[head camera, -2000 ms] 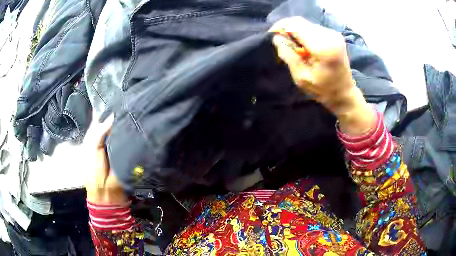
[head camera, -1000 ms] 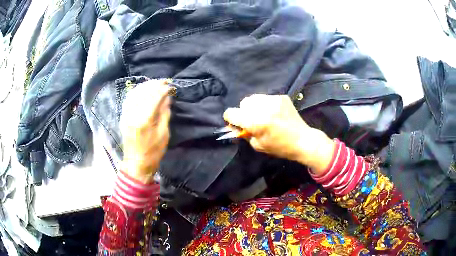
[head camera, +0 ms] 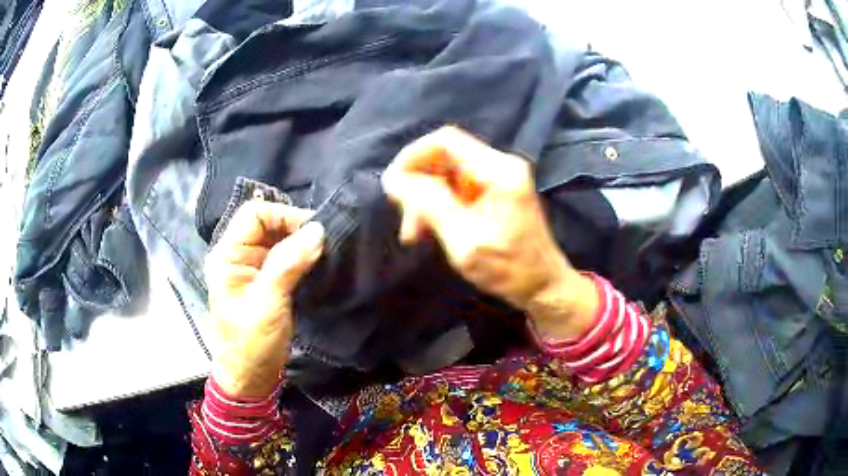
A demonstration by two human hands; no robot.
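Observation:
A dark denim jacket (head camera: 446, 74) lies spread in front of me, with stitched seams and a band with a brass button at its right. My left hand (head camera: 256, 293) pinches a stitched cuff (head camera: 244, 193) between thumb and fingers, left of centre. My right hand (head camera: 479, 218) is closed around the small orange-handled snips (head camera: 467, 189), just right of the cuff, over the sleeve cloth. The blades are hidden or blurred. Part of the sleeve (head camera: 344, 223) runs between the hands.
More dark jackets (head camera: 79, 177) are heaped at the left, beside pale cloth pieces (head camera: 37, 409) at the lower left. Another dark garment pile (head camera: 772, 307) is at the right. The white table's edge (head camera: 139, 395) shows at the lower left.
My left hand came up onto the cuff and now holds it lower and turned. My right hand came down from the upper right to near the cuff. The jacket has shifted slightly left.

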